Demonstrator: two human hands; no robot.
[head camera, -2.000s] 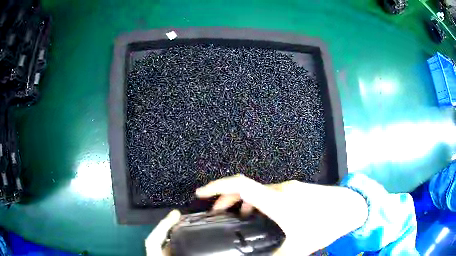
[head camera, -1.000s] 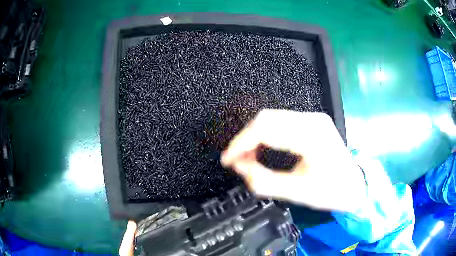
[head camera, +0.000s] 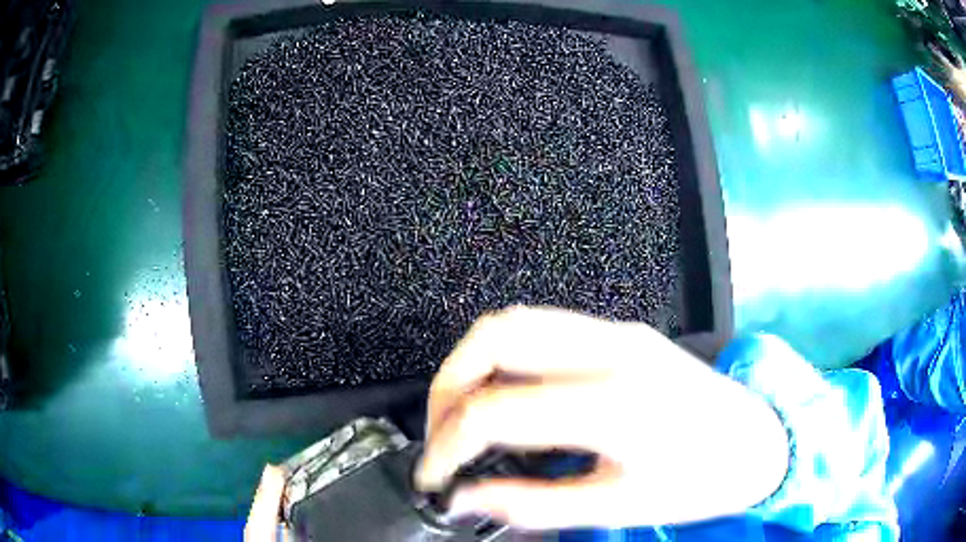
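Observation:
A black plastic housing (head camera: 355, 506) with a silver-grey rough strip (head camera: 341, 457) along its upper left edge is at the bottom, cut off by the frame. My left hand (head camera: 265, 508) holds it at its left side; only part of the fingers shows. My right hand (head camera: 604, 423) is over the housing, thumb and fingertips together at its face; whether a tiny part is between them cannot be told. Behind lies a wide dark grey tray (head camera: 208, 254) filled with tiny black rods (head camera: 445, 191).
The tray stands on a glossy green worktop (head camera: 117, 233). Dark housings (head camera: 32, 95) stand at the upper left edge. A blue plastic bin (head camera: 924, 125) is at the upper right. A blue sleeve (head camera: 932, 349), apparently another person's, shows at the right edge.
The housing has been turned from its smooth side to its ribbed side, then a plain face shows. My right hand has moved from above the tray down onto the housing. The view has shifted downward.

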